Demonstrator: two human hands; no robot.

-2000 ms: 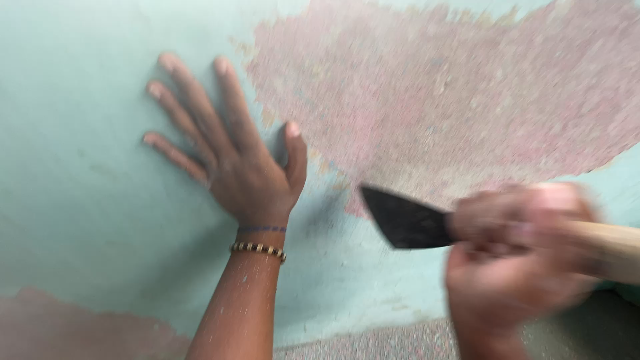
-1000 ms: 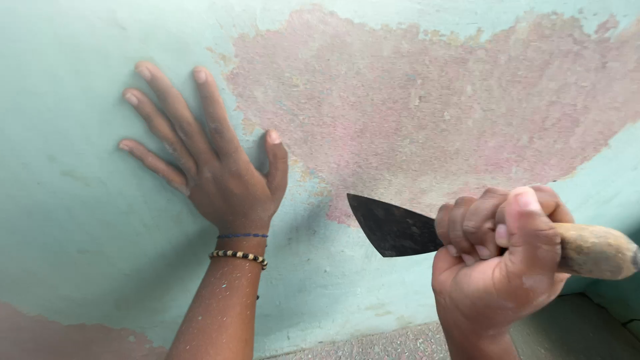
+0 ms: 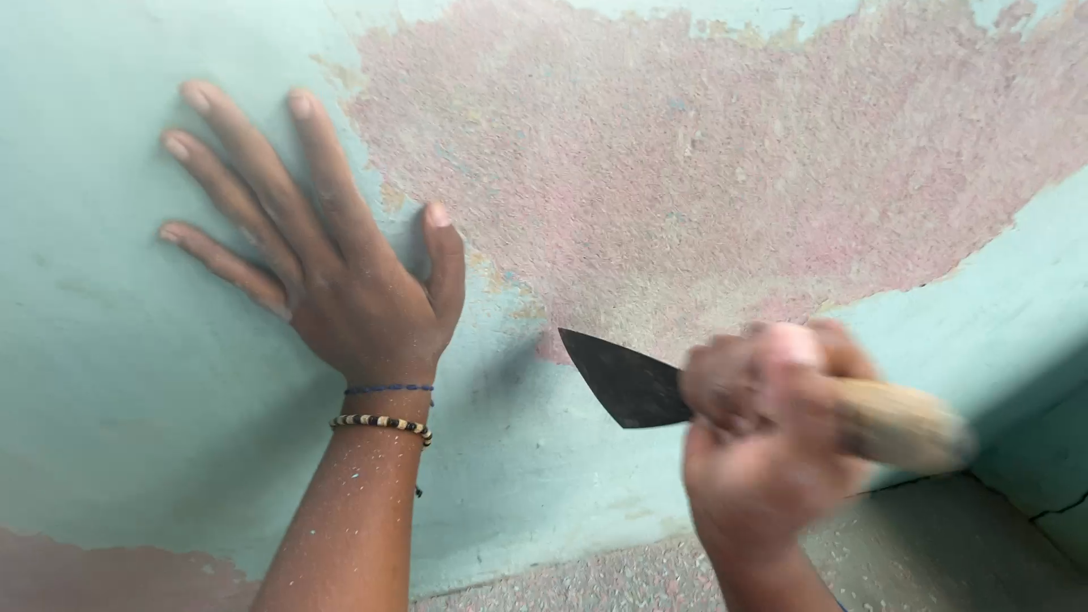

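My left hand [image 3: 365,297] lies flat on the green painted wall [image 3: 110,340], fingers spread, its thumb at the edge of a bare pinkish plaster patch [image 3: 680,170]. A blue thread and a beaded bracelet circle the wrist, and pale flecks dot the forearm. My right hand [image 3: 773,425], blurred, grips a scraper with a dark metal blade [image 3: 629,380] and a wooden handle [image 3: 901,425]. The blade's pointed corner is over the lower edge of the patch, right of my left hand; whether it touches the wall I cannot tell.
Another bare patch [image 3: 110,574] shows at the lower left of the wall. Speckled floor [image 3: 578,582] with pale flakes runs along the wall's foot. At the lower right, a darker green surface [image 3: 1045,442] with a crack meets the floor.
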